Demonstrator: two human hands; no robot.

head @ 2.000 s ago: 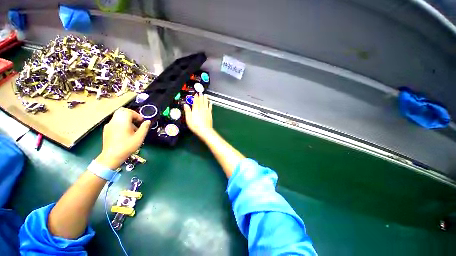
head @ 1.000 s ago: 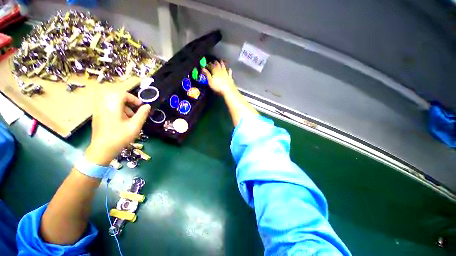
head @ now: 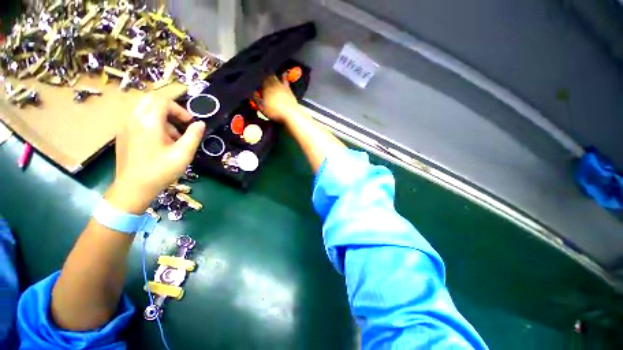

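My left hand [head: 158, 140], with a pale blue wrist strap [head: 121, 217], holds a round unit [head: 203, 105] with a dark centre and pale rim between thumb and fingers, above the near left part of the black compartment tray [head: 240, 179]. My right hand [head: 277, 101] reaches over the tray's far part; its fingertips are down at the pockets, and whether they grip anything is hidden. Orange discs [head: 251, 133], a red disc [head: 237, 124], a white disc [head: 248, 160] and a dark ring [head: 213, 145] sit in the tray.
A large heap of gold-silver parts [head: 102, 48] lies on a tan board [head: 61, 130] at left. Gold-silver sub-assemblies [head: 169, 275] lie on the green surface [head: 273, 273]. A grey panel with a white label [head: 356, 65] stands behind. A blue bundle [head: 601, 179] hangs at right.
The view has shifted. My right hand moved to the tray's far end, then slightly back over its pockets. Disc colours changed from blue and green to orange and red. My left hand still holds the round unit.
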